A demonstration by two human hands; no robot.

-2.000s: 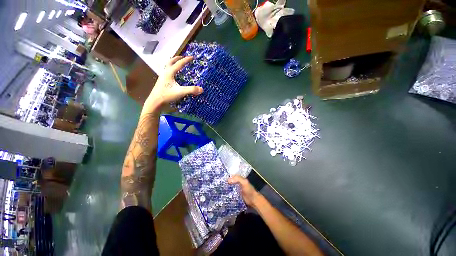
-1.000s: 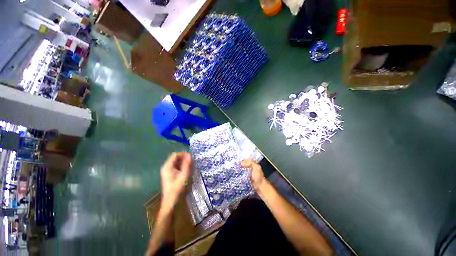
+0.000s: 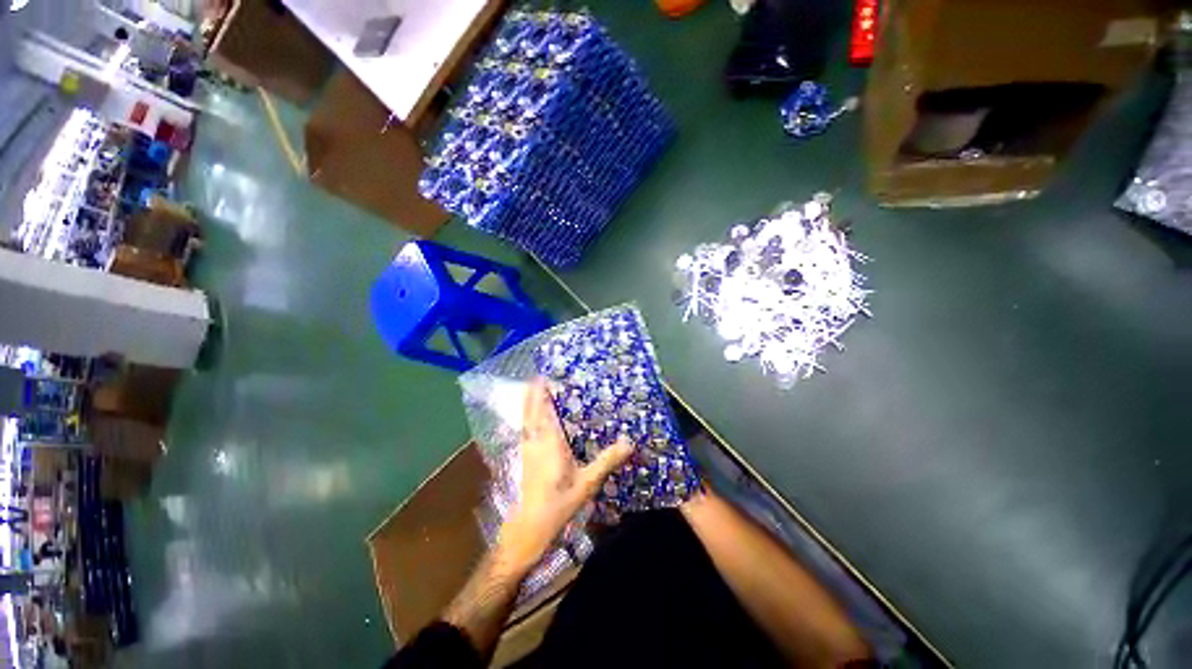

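A blue circuit board panel (image 3: 608,392) lies tilted above my lap, its part-covered face bare. Clear bubble wrap (image 3: 494,408) spreads out from its left side. My left hand (image 3: 556,464) lies over the wrap and the panel's left part, thumb across the panel face and fingers pointing up along the wrap. My right hand (image 3: 703,505) is at the panel's lower right edge; its fingers are hidden under the panel. The stack of PCB panels (image 3: 556,137) stands at the table edge.
An open carton (image 3: 425,549) is by my knees. A blue stool (image 3: 425,303) stands on the floor. On the table (image 3: 967,431) are a pile of white-leaded parts (image 3: 784,288), a brown box (image 3: 1007,105), a black pouch (image 3: 774,50) and a grey-silver packet (image 3: 1167,157).
My left hand has moved from the stack down and right onto the held panel and wrap. The wrap that covered the panel now lies to its left, leaving the blue face bare.
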